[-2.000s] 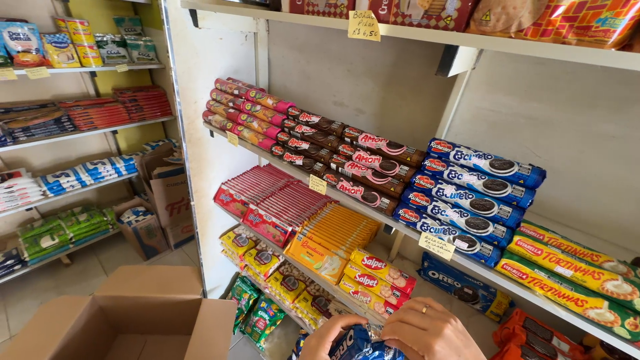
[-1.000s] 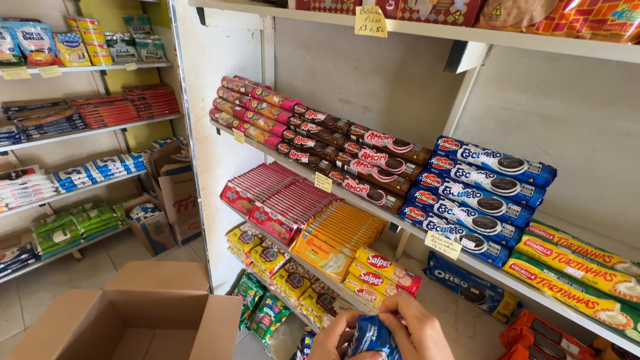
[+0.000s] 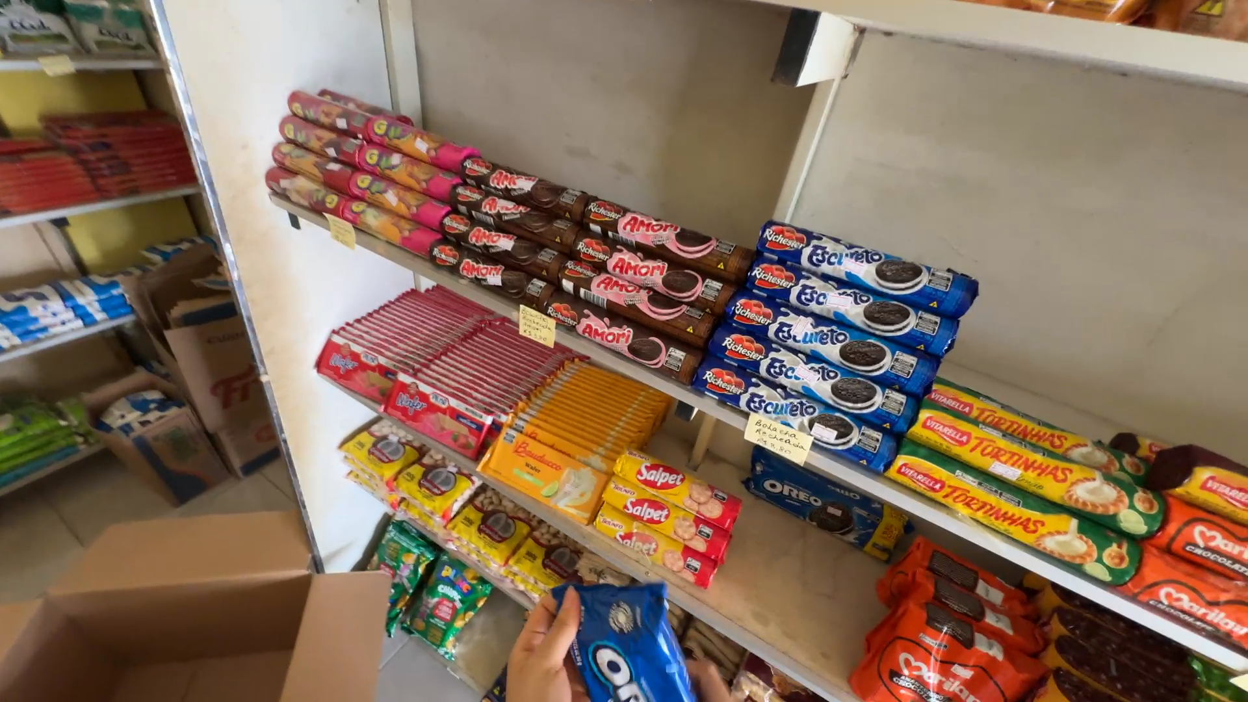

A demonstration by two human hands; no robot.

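Observation:
At the bottom centre, my left hand [image 3: 546,648] grips the left side of a blue Oreo cookie packet [image 3: 634,643], thumb along its edge. My right hand [image 3: 707,680] shows only in part, low behind the packet's right side; its grip is hidden. Another blue Oreo pack [image 3: 824,502] lies on the middle shelf, up and to the right of my hands. Yellow and red Salpet cracker packs [image 3: 663,517] are stacked just above the held packet.
An open cardboard box [image 3: 195,624] stands at lower left. Above, a shelf edge [image 3: 624,361] carries stacked Escureto [image 3: 838,336] and Amori [image 3: 643,278] cookie rolls. Wafer packs [image 3: 439,419] stand at left of the middle shelf; orange Marilan packs [image 3: 946,634] lie at lower right.
The Oreo packet in my hands has come up into fuller view, its printed front now showing. My right hand, plain on the packet before, is now mostly out of sight. The view has shifted right.

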